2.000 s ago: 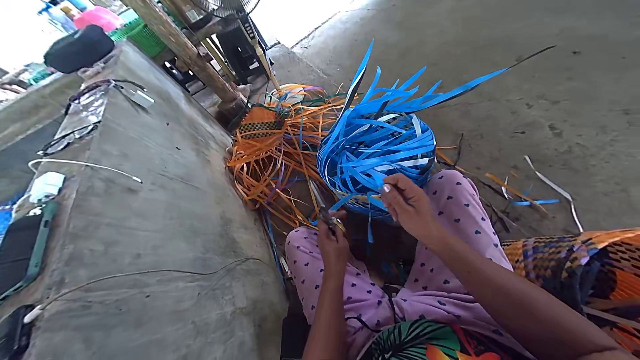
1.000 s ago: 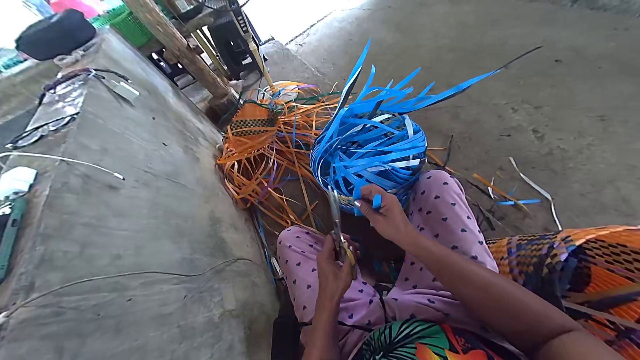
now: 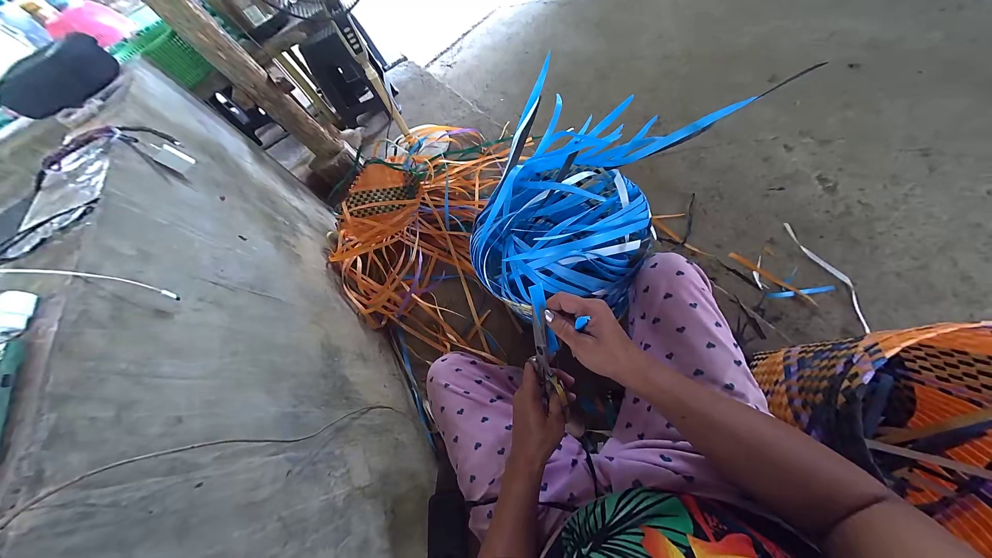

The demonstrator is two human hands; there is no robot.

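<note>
In front of my knees rests a round bundle of blue plastic weaving strips (image 3: 566,232), with long loose ends fanning up and to the right. My left hand (image 3: 540,411) grips a pair of scissors (image 3: 542,345) by the handles, blades pointing up at the bundle's near edge. Close beside the blades, my right hand (image 3: 593,337) pinches a blue strip (image 3: 581,323) between its fingers. Whether the blades touch the strip cannot be told.
Orange strips with a partly woven piece (image 3: 380,198) lie behind and left. A concrete ledge (image 3: 209,364) runs along the left, bearing a cable (image 3: 194,446). An orange and black woven basket (image 3: 821,372) stands right. Strip scraps (image 3: 802,292) litter the floor. A wooden post (image 3: 256,81) stands behind.
Two seconds ago my hands were farther apart, with the right one above my knee. They have since come together at the bundle's near edge, the scissors now pointing up.
</note>
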